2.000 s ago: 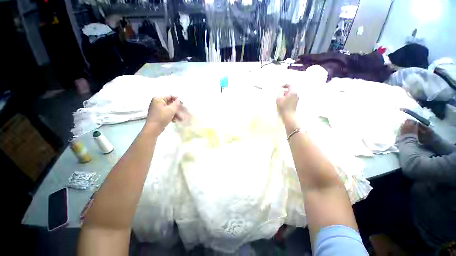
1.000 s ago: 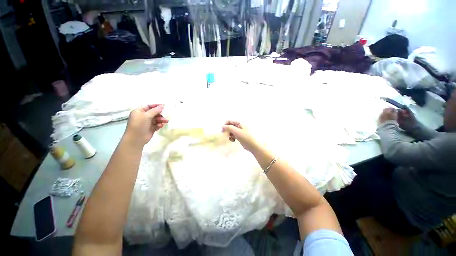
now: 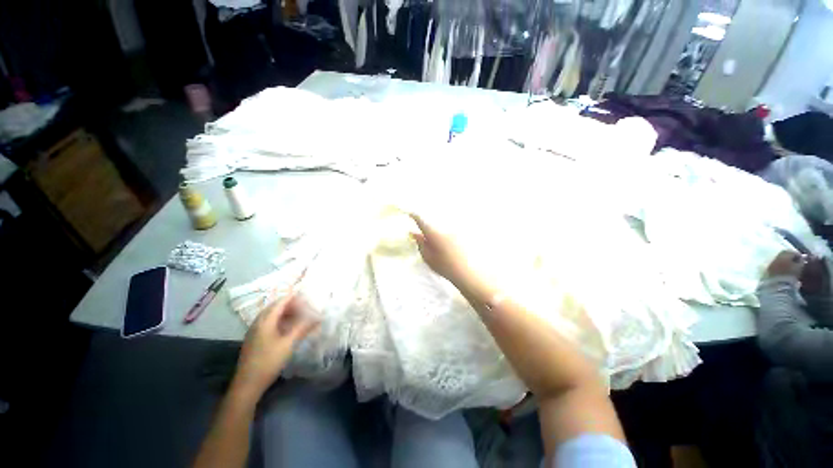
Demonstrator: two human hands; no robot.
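Observation:
An ivory lace and ruffled garment (image 3: 438, 338) spreads over the table in front of me and hangs over its near edge, partly overexposed. My right hand (image 3: 431, 245) lies on its upper part with fingertips at the yellowish-cream fabric; the fingertips are bright and the grip is hard to make out. My left hand (image 3: 279, 331) is lower left, blurred, over the ruffles near the table's front edge, fingers bent. I cannot tell if it holds anything. No needle or thread shows.
At the left of the table (image 3: 114, 291) are a phone (image 3: 145, 300), pink-handled snips (image 3: 205, 300), a speckled silver-white clump (image 3: 196, 257), and tan (image 3: 196, 207) and white (image 3: 238, 199) thread cones. White garments lie behind. A blue object (image 3: 458, 124) stands farther back. A person's grey sleeve (image 3: 784, 311) is at right.
My left hand has dropped from the garment's upper side to the ruffles at lower left. My right hand has come inward and rests at the cream fabric. The view has shifted left and down.

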